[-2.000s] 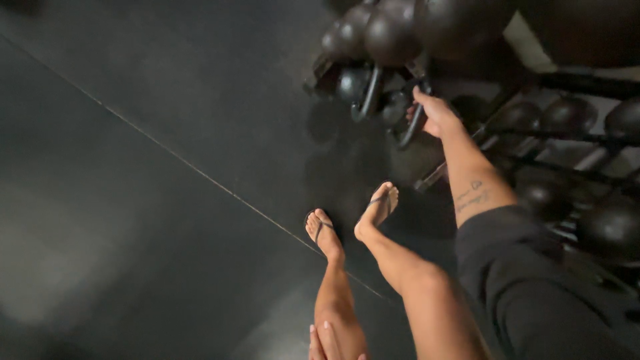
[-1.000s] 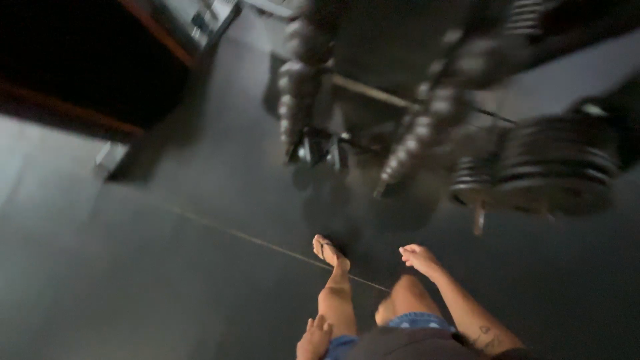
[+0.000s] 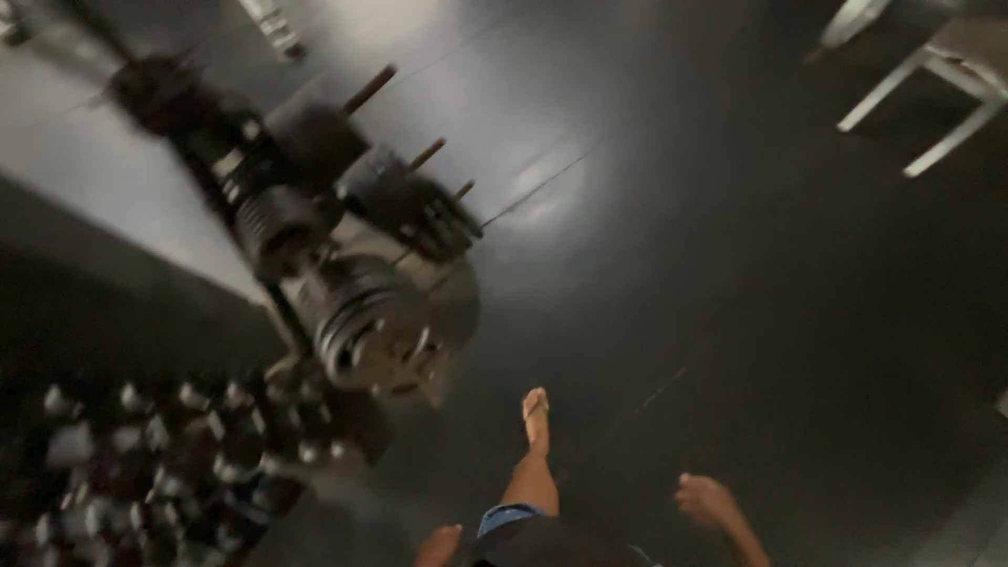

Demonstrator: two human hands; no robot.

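Note:
At the bottom edge, my left hand (image 3: 439, 545) is partly cut off, close to the denim shorts (image 3: 508, 516); what its fingers do cannot be made out. My right hand (image 3: 705, 500) hangs at the lower right over the dark floor, its fingers loosely curled, with no object seen in it. One foot in a flip-flop (image 3: 536, 405) shows in front of me. Up and to the left of my hands stands a rack of weight plates (image 3: 362, 315). Neither hand touches it.
Rows of dumbbells (image 3: 157, 472) fill a rack at the lower left. Bare storage pegs (image 3: 370, 89) stick out from the plate rack. A bench or seat with light metal legs (image 3: 882, 90) stands at the upper right. Dark flooring (image 3: 669, 276) spans the middle.
Two seconds ago my right hand was at a kettlebell handle on a rack; one second ago it was away from it. The view has swung strongly, bringing the plate rack to the left.

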